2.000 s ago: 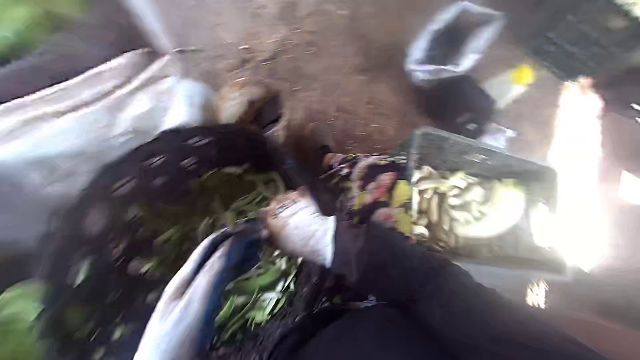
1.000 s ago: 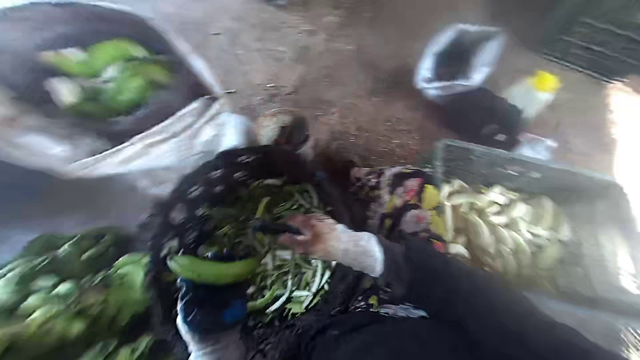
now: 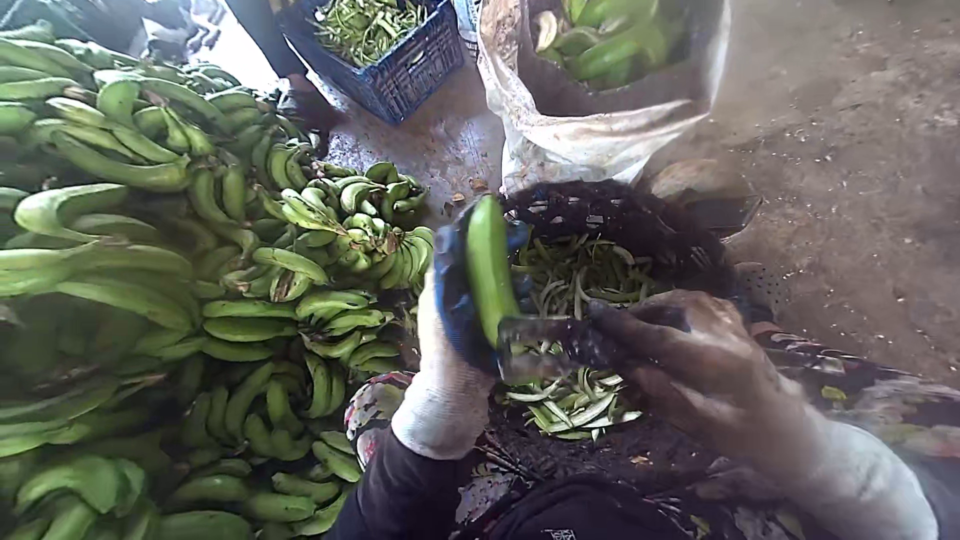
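Observation:
My left hand point(image 3: 457, 300), in a blue-coated work glove, is wrapped around a green plantain point(image 3: 489, 262) held nearly upright. My right hand point(image 3: 682, 352) grips the dark handle of a short, wide blade point(image 3: 536, 349), which lies at the lower end of the plantain. Whether the blade cuts into the skin cannot be told. Below both hands stands a dark perforated basket point(image 3: 622, 202) with strips of green peel point(image 3: 585, 277) in it. More peel strips point(image 3: 581, 405) lie nearer my body.
A large heap of green plantain bunches point(image 3: 262, 315) fills the left side. At the top stand a blue crate point(image 3: 412, 75) of peel strips and a white sack point(image 3: 600, 142) with green plantains. A person's leg point(image 3: 262, 37) is beside the crate. Bare floor point(image 3: 847, 150) shows at right.
The view has swung left, bringing the plantain heap into fuller sight. The blade in my right hand is now at the plantain's lower end; one second ago the hand was at the plantain's right.

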